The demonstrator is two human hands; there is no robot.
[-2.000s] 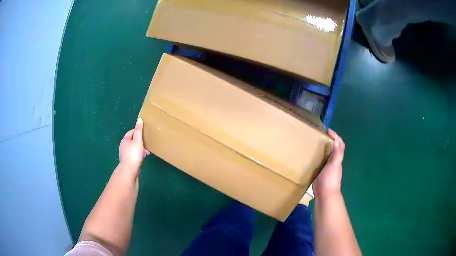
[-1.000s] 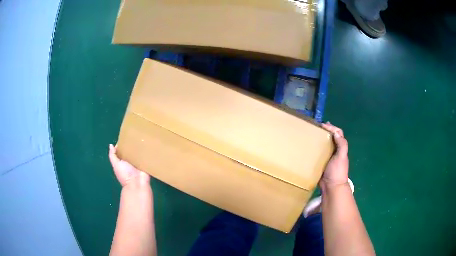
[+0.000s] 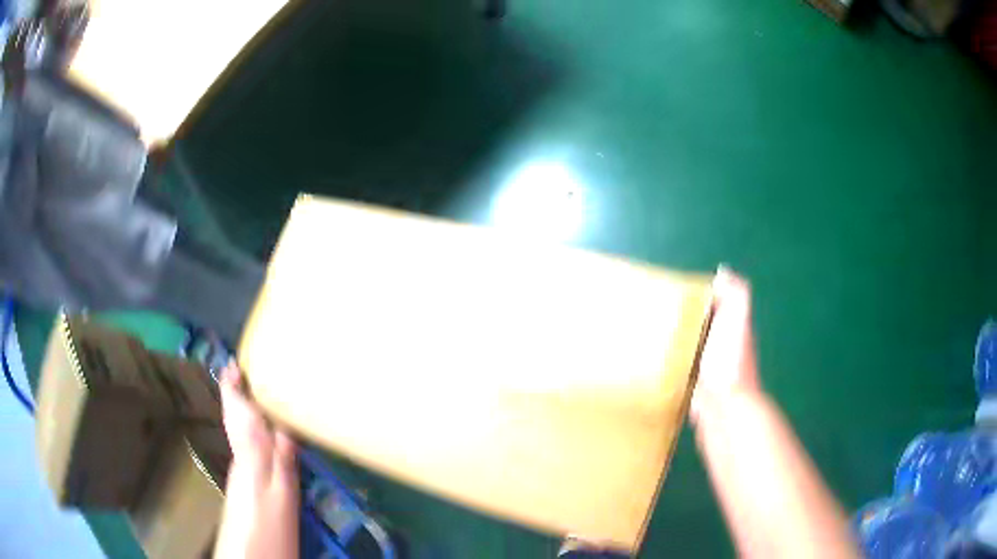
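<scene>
A brown carton (image 3: 470,371) is held up in front of me, its top washed out by glare and tilted down to the right. My left hand (image 3: 257,448) is on its lower left edge. My right hand (image 3: 727,344) grips its right end. The picture is blurred, and the fingers under the carton are hidden.
A person in dark grey clothing (image 3: 88,207) stands at left. A pale table (image 3: 175,55) is at upper left. Other cartons (image 3: 109,426) and blue tubing (image 3: 339,508) are at lower left. Blue water bottles (image 3: 946,475) are at lower right on the green floor (image 3: 853,218).
The view has swung away from the trolley and its carton to the table, the person and the bottles. Both hands still hold the carton, which has come along with me.
</scene>
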